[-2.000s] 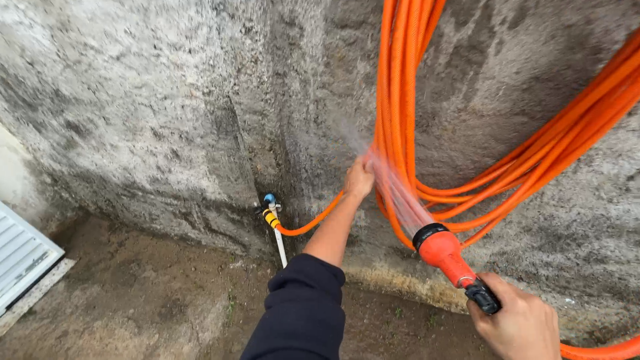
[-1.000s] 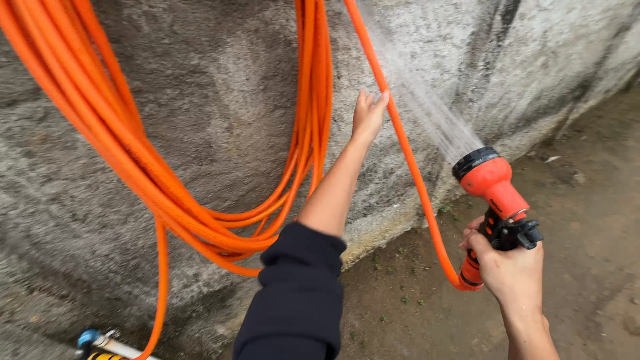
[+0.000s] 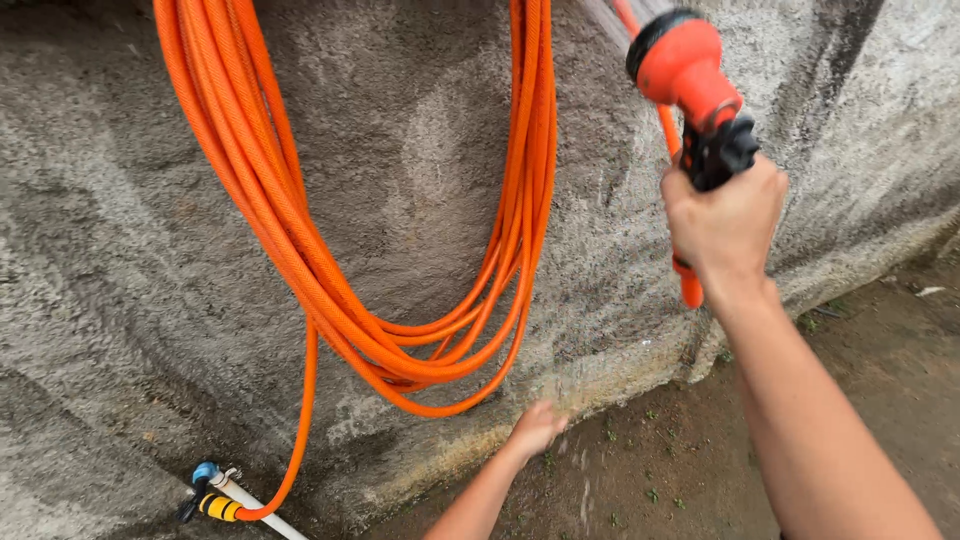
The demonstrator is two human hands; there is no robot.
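My right hand (image 3: pixel 726 217) grips the black handle of a red hose spray nozzle (image 3: pixel 686 67) at the upper right; water sprays from its black head toward the top edge. Orange hose runs from the handle's base and passes behind the nozzle. Low in the middle, my left hand (image 3: pixel 538 426) is near the foot of the wall, slightly blurred, holding nothing that I can see. Between the hands and to the left hangs a coil of orange hose (image 3: pixel 300 262). Its lower strand runs to a yellow hose connector (image 3: pixel 219 507) at a tap on a white pipe.
A rough, stained concrete wall (image 3: pixel 420 150) stands behind the coil. The white pipe (image 3: pixel 259 504) with a blue fitting (image 3: pixel 205 471) is at the lower left. Damp bare soil (image 3: pixel 645 465) with small weeds lies along the wall's foot.
My left hand has left the single hose strand it was touching and moved down. My right hand has raised the spraying nozzle. The view has shifted left since one second ago.
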